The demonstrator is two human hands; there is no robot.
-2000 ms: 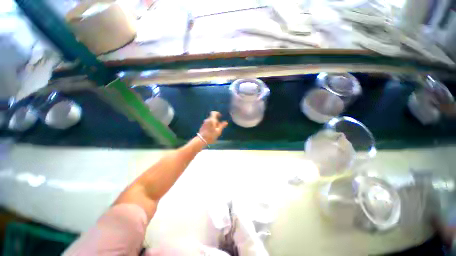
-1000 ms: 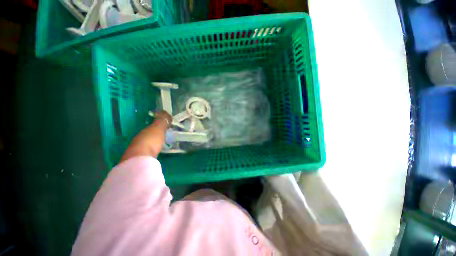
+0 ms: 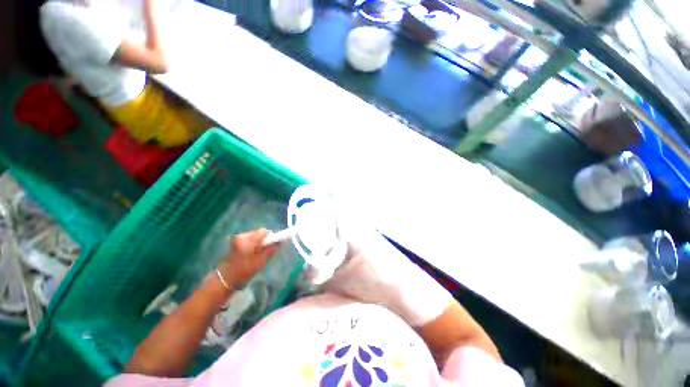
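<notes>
My left hand [image 3: 251, 255], bare with a thin bracelet, grips the shaft of a white plastic stem part [image 3: 312, 227] above the crate's bench-side edge. The part's round ring end points towards my right hand. My right hand [image 3: 355, 266] is in white glove or cloth and lies against the ring end; its fingers are washed out, so its grip cannot be made out. The green slotted crate [image 3: 136, 261] below holds a few more white stem parts [image 3: 231, 314] and a crinkled clear liner.
A long white bench [image 3: 454, 227] runs diagonally beside a dark conveyor [image 3: 424, 94] carrying jars. Clear jars [image 3: 624, 310] stand at the bench's lower right end. Another crate of white parts [image 3: 30, 264] is at left. A person in yellow trousers [image 3: 155, 117] is near red stools [image 3: 140, 155].
My left hand has come up out of the crate with a stem part. My right hand has come into view at its ring end. The view has turned towards the bench.
</notes>
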